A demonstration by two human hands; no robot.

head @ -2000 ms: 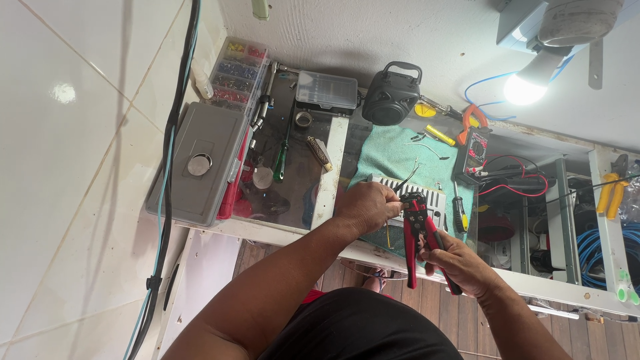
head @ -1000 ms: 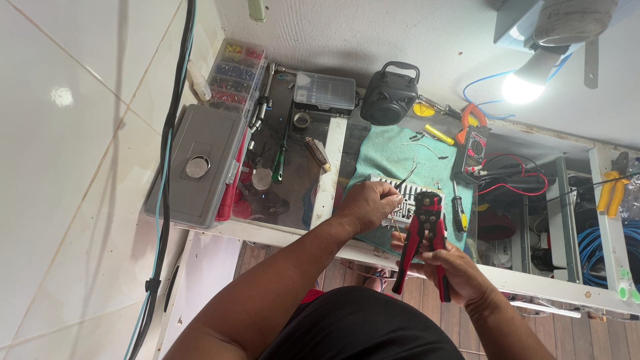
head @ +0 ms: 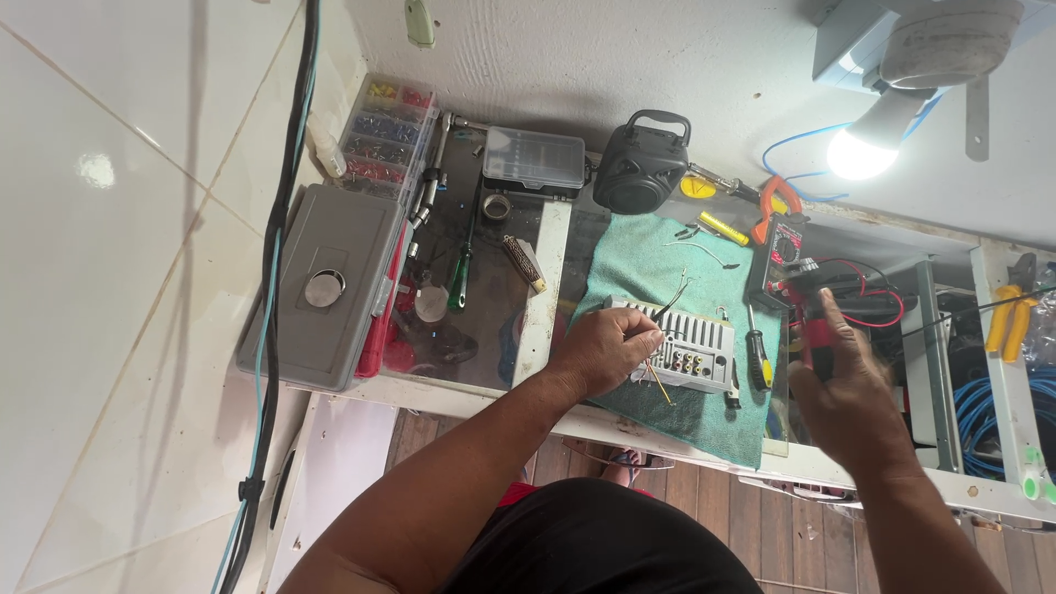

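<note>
My left hand (head: 606,351) pinches thin wires (head: 672,301) over a silver finned electronic unit (head: 701,342) with round coloured sockets. The unit lies on a green cloth (head: 631,256). At the right, my blurred right hand (head: 850,388) is at the red-and-black wire stripper (head: 813,330), beside the clamp multimeter (head: 780,247); whether its fingers still grip the tool cannot be told. Between the unit and that hand lies a yellow-and-black screwdriver (head: 757,359). Cut wire pieces (head: 701,250) and a yellow cylinder (head: 723,228) rest on the cloth's upper part.
A black speaker (head: 643,165) stands behind the cloth. Leftward are a grey case (head: 322,280), a compartment box of connectors (head: 384,132), a green screwdriver (head: 462,276) and a folding knife (head: 525,264). A lit bulb (head: 866,144) hangs at upper right; blue cable (head: 982,421) lies below.
My right hand has moved right with the wire stripper, away from the unit to beside the multimeter. My left hand stays at the wires over the unit.
</note>
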